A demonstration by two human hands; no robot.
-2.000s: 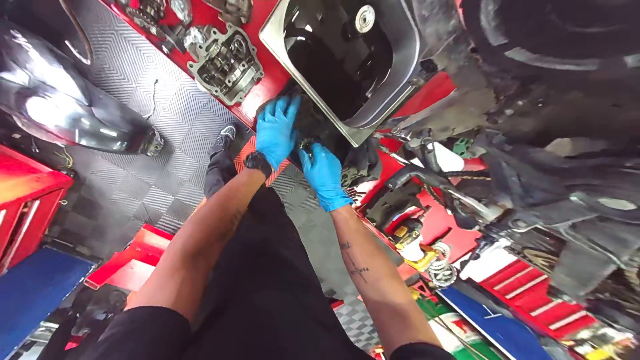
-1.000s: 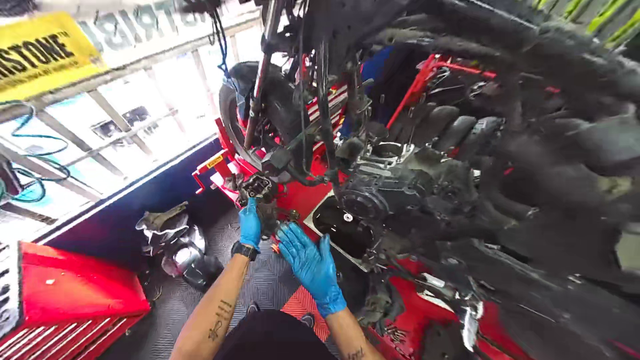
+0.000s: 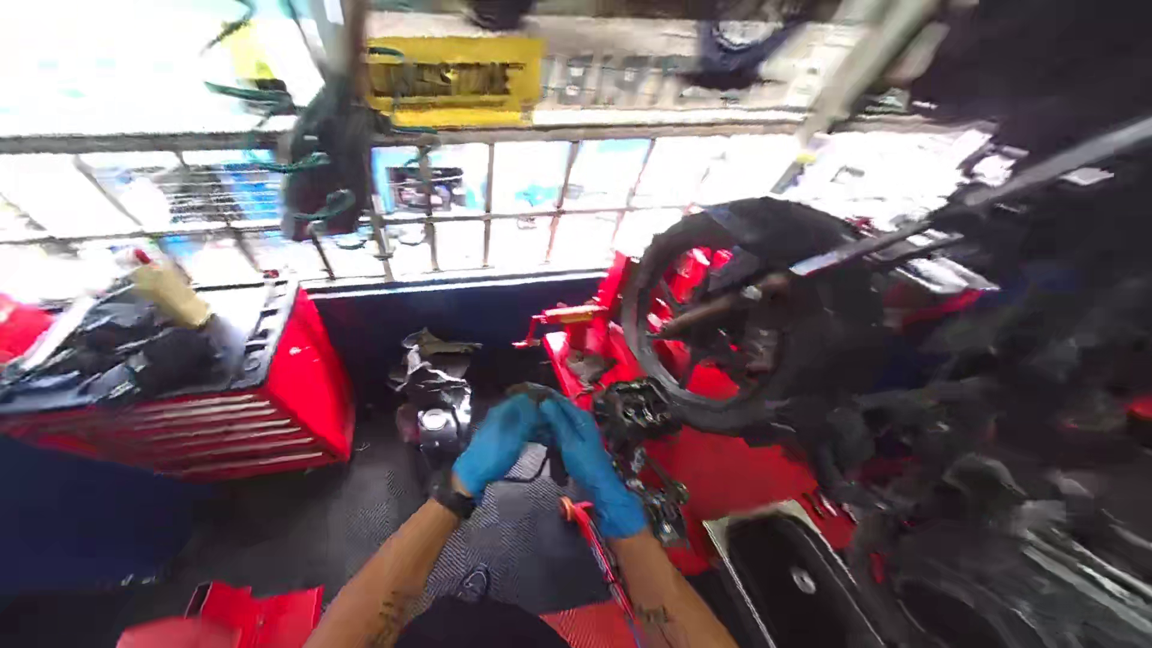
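Observation:
My left hand (image 3: 498, 441), in a blue glove with a dark watch at the wrist, meets my right hand (image 3: 589, 463), gloved in blue too, in front of my body. Between their fingers is a dark part (image 3: 537, 396), blurred and mostly covered, so its kind cannot be told. Just right of my right hand, metal engine parts (image 3: 639, 407) lie on the red motorcycle lift (image 3: 738, 477). A black drain pan (image 3: 792, 576) with a pale rim sits nearer me on the right.
A motorcycle wheel (image 3: 643, 306) stands at the lift's far end. The motorcycle's dark bulk (image 3: 990, 432) fills the right side. At left is a red tool cabinet (image 3: 310, 387) with things on top. A removed motorcycle part (image 3: 441, 418) rests on the floor by the low blue wall.
The view has swung toward the window and cabinet. My hands, apart one second ago with the left at an engine part, are now together around a dark part.

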